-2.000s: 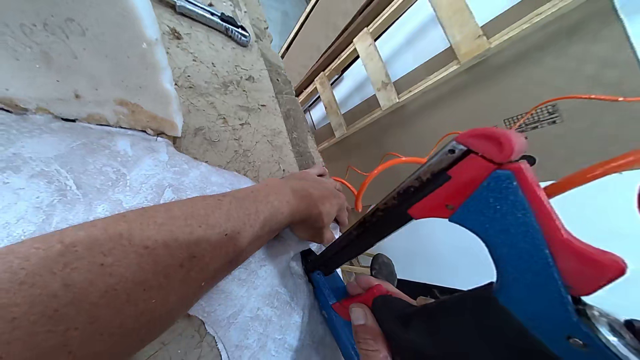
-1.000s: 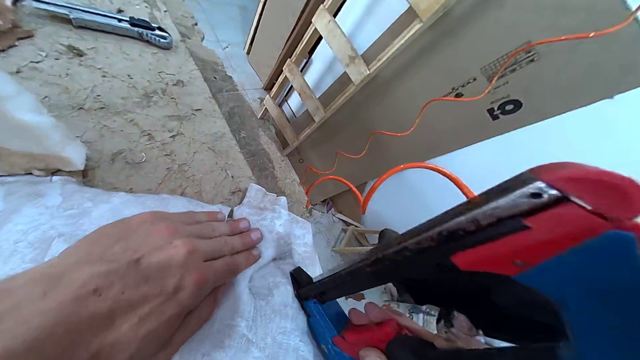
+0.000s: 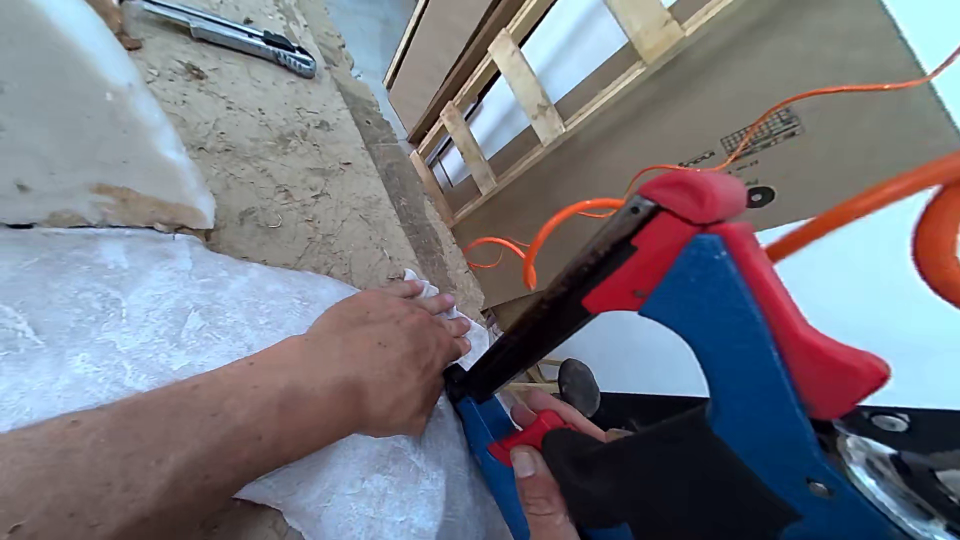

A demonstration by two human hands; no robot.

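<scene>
White non-woven fabric [image 3: 150, 315] covers the left and lower part of the work surface. My left hand [image 3: 390, 349] presses flat on its edge, fingertips near the rim of the surface; it grips no tool. A blue and red pneumatic staple gun [image 3: 739, 330] leans in from the right, its black nose beside my left hand at the fabric's edge. Around its red trigger area is my right hand [image 3: 544, 480], thumb and fingers partly hidden by the tool's black grip. A pale foam slab [image 3: 82, 127] lies on the fabric's upper left side.
A snap-off utility knife [image 3: 232, 37] lies on the worn, debris-strewn board [image 3: 292, 157]. An orange coiled air hose [image 3: 570, 217] hangs past the board's edge. Beyond stand a wooden slatted frame [image 3: 525, 82] and a large brown cardboard sheet [image 3: 795, 67] bearing print.
My left hand has shifted from lying flat on the fabric to its edge beside the staple gun's nose, fingers more bent. The view has shifted too.
</scene>
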